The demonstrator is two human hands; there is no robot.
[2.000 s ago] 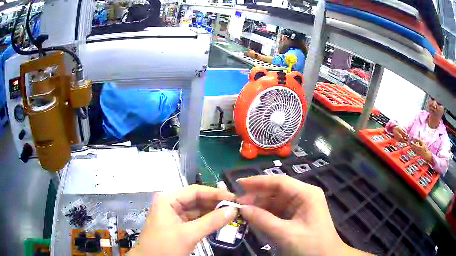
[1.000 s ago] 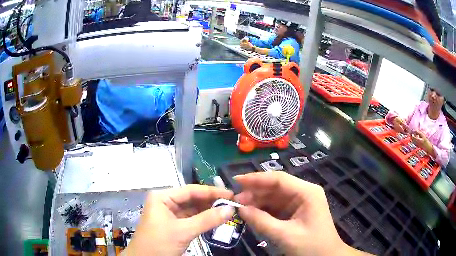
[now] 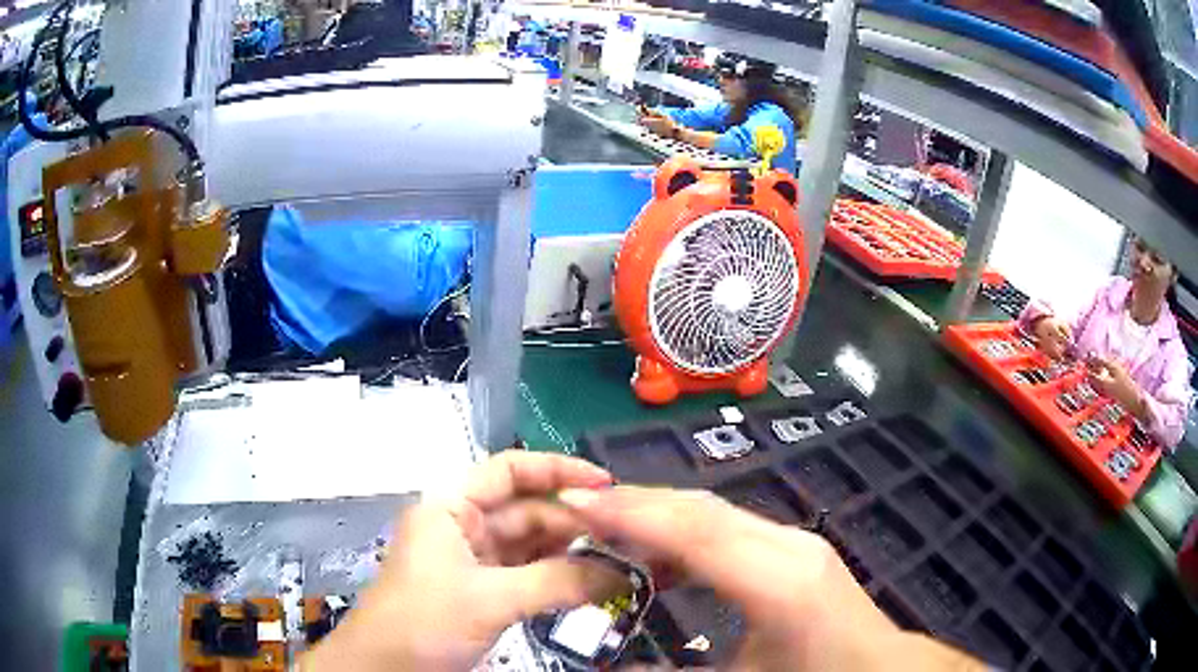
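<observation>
A watch housing (image 3: 586, 628) with a dark rim, and white and yellow parts inside, is at the bottom centre. My left hand (image 3: 460, 565) holds it, with the thumb over its upper edge. My right hand (image 3: 736, 565) is blurred and lies over the housing's upper right, its fingers reaching to my left fingertips. Whether the right fingers grip anything is hidden. Two orange fixtures sit on the press plate; the left one (image 3: 234, 634) has a black centre, and the right one is partly covered by my left hand.
A black foam tray (image 3: 920, 525) lies on the right, with flat silver parts (image 3: 723, 441) at its back edge. An orange fan (image 3: 716, 282) stands behind it. The gold-brown press head (image 3: 118, 289) is at left, above black scraps (image 3: 201, 561). A person in pink (image 3: 1130, 348) sits opposite.
My right hand has moved left and up across the housing, and its fingers are now stretched toward my left fingertips. The white edge piece at my thumbs no longer shows. The view has shifted slightly.
</observation>
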